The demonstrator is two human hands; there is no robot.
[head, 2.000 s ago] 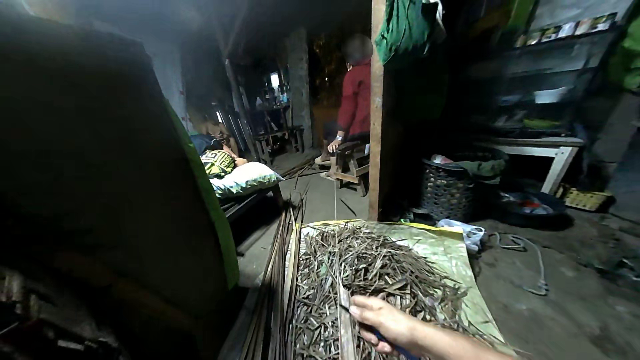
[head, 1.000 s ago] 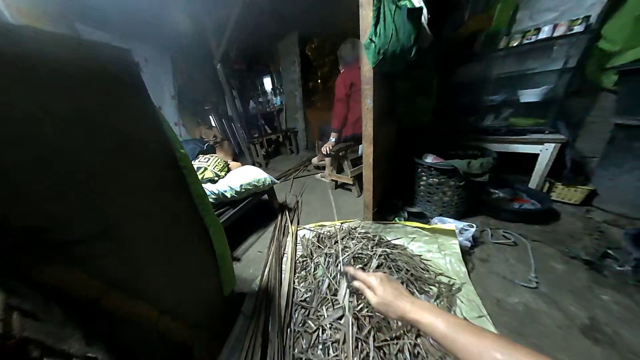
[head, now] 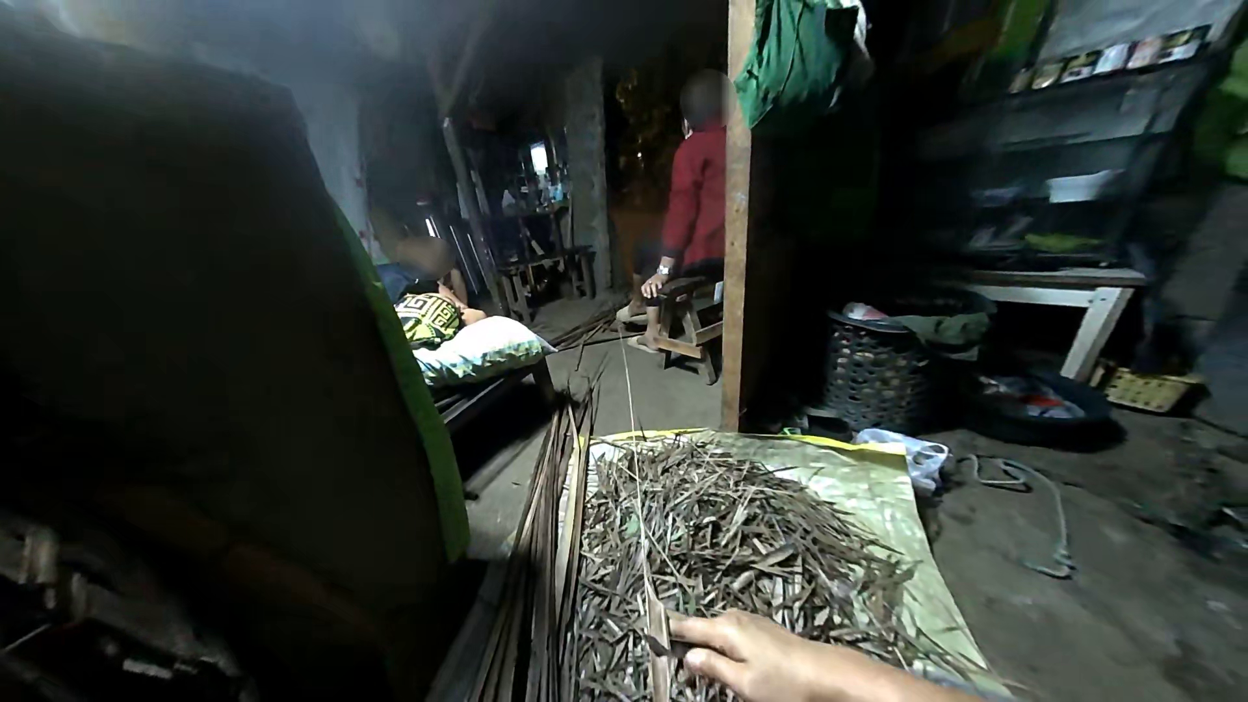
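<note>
My right hand (head: 736, 651) is at the bottom, its fingers against a dry palm leaf strip (head: 657, 624) whose thin midrib runs up and away over the pile. A dark edge shows by the fingertips, too unclear to name. Beneath lies a heap of dry leaf scraps (head: 741, 526) on a pale woven plastic sheet (head: 912, 507) with a yellow edge. A bundle of long dry leaf strips (head: 536, 565) lies along the left side of the heap. My left hand is out of view.
A seated person in red (head: 697, 200) is beyond a wooden post (head: 738, 244). Another person (head: 429, 283) lies by a pillow (head: 483, 351) on a low bed. Right are a plastic basket (head: 873, 375), a basin (head: 1043, 414), a white table (head: 1097, 312) and a rope (head: 1058, 526). A dark panel stands left.
My right hand was farther up over the heap a second ago, with its fingers extended; it is now lower, against the leaf strip.
</note>
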